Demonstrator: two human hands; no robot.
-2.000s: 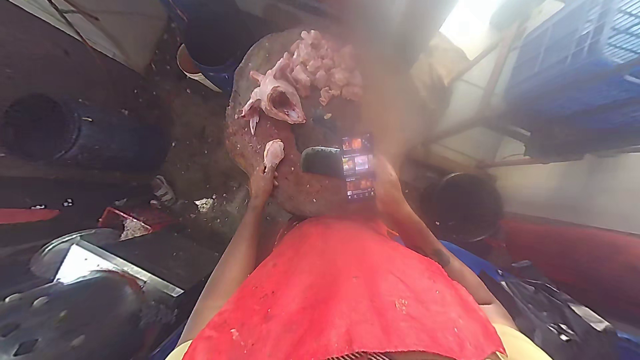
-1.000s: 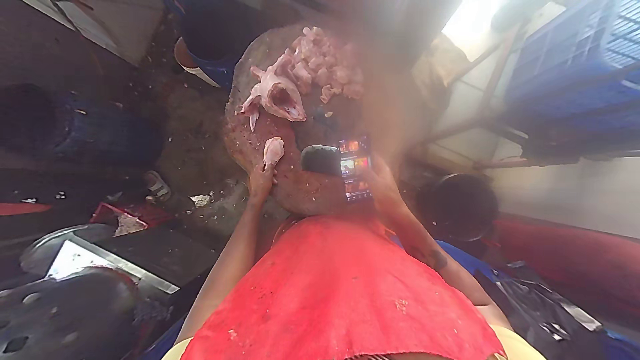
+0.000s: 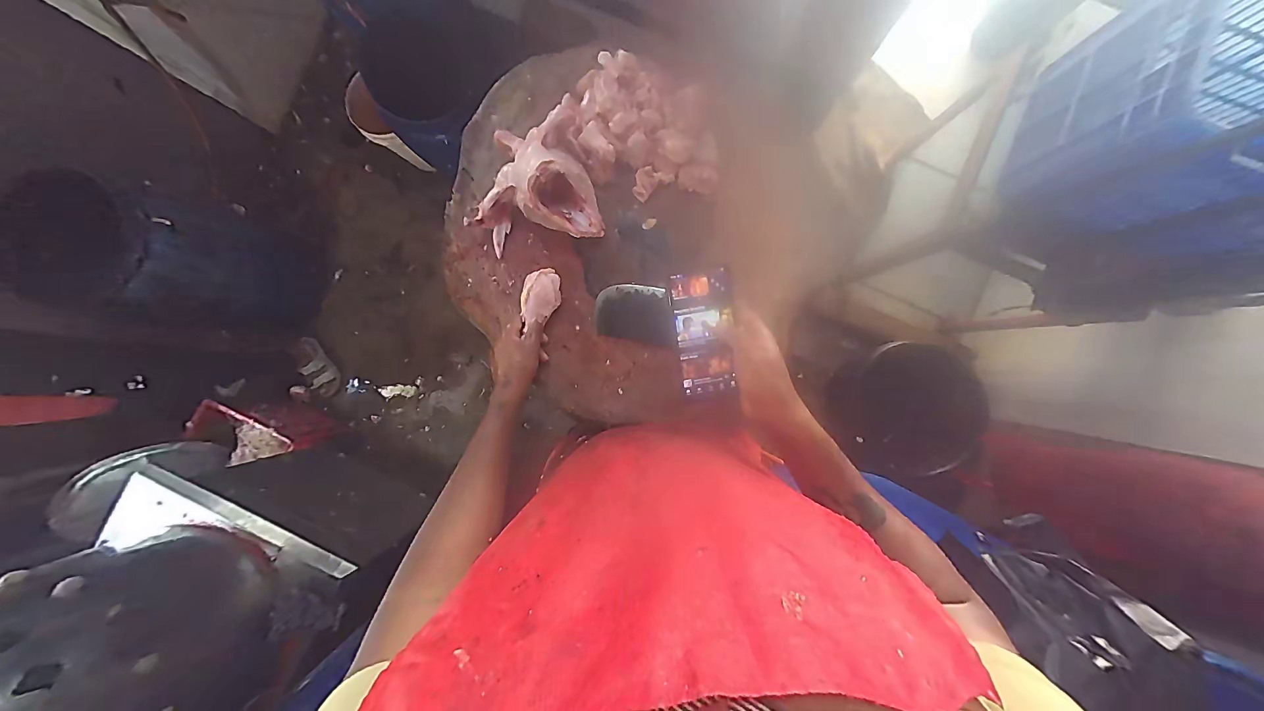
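Observation:
My left hand [image 3: 518, 354] is closed on the lower end of a raw chicken drumstick [image 3: 540, 296], at the left front of a round chopping block [image 3: 612, 380]. In my right hand [image 3: 755, 346] is a lit smartphone [image 3: 703, 331], held upright at the block's right side; blur hides part of the fingers. A dark cleaver blade [image 3: 634, 313] lies just left of the phone, its handle out of sight. Farther back on the block sit a chicken carcass [image 3: 555, 188] with an open cavity and a heap of cut chicken pieces [image 3: 642, 118].
Blue drums [image 3: 217, 267] stand on the left and behind the block. A dark round container [image 3: 908, 405] is at the right, below a blue plastic crate [image 3: 1106, 158] on a rack. At the lower left are a red tray [image 3: 296, 425] and a metal-edged board [image 3: 168, 513].

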